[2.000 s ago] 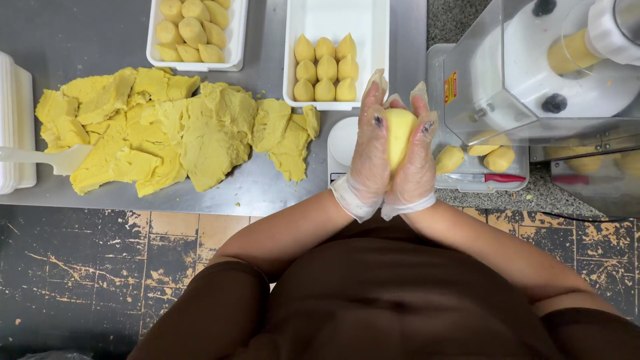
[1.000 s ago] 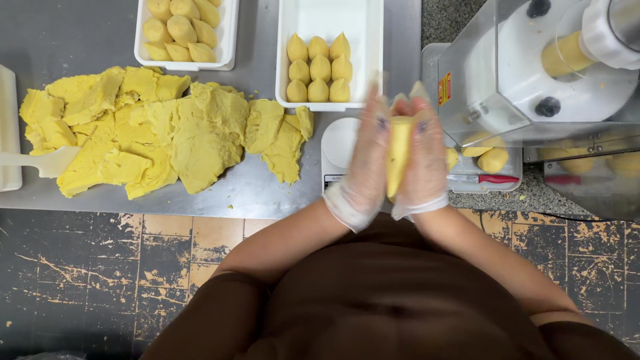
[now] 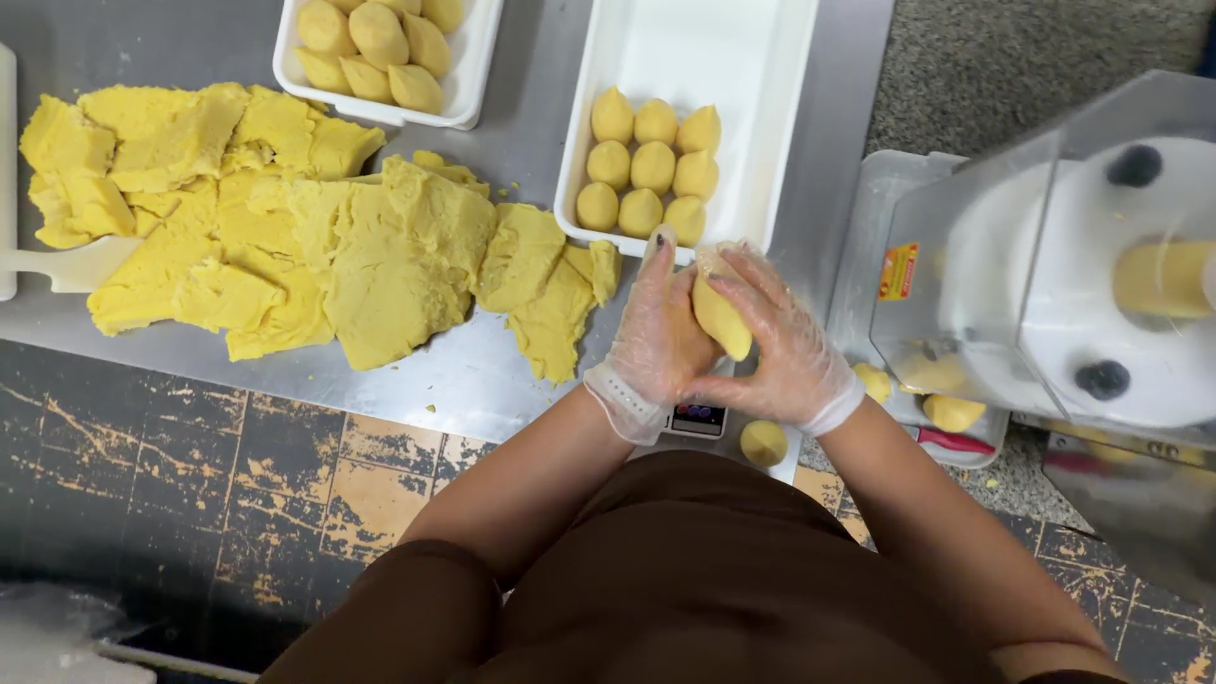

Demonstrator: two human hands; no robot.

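My right hand (image 3: pixel 774 337), in a clear plastic glove, holds a pointed yellow dough piece (image 3: pixel 721 318), its narrow end toward me. My left hand (image 3: pixel 657 332), gloved too, is beside it with the palm facing the piece; whether it touches is unclear. Both hands are just below the near edge of a white tray (image 3: pixel 796 85) with rows of teardrop dough pieces (image 3: pixel 653 167). A digital scale (image 3: pixel 698 420) is mostly hidden under my hands. A round dough piece (image 3: pixel 763 443) lies right of it.
A large spread of yellow dough (image 3: pixel 380 266) covers the steel table's left part, with a white spatula (image 3: pixel 81 266) against it. Behind it stands a white tub (image 3: pixel 480 76) of shaped pieces. At right are a machine with a clear guard (image 3: pixel 978 247) and a tray with a red-handled knife (image 3: pixel 955 441).
My hands were pressed together around the dough piece; now they are apart, with the piece against my right palm. A round dough piece now shows beside the scale. The view has shifted.
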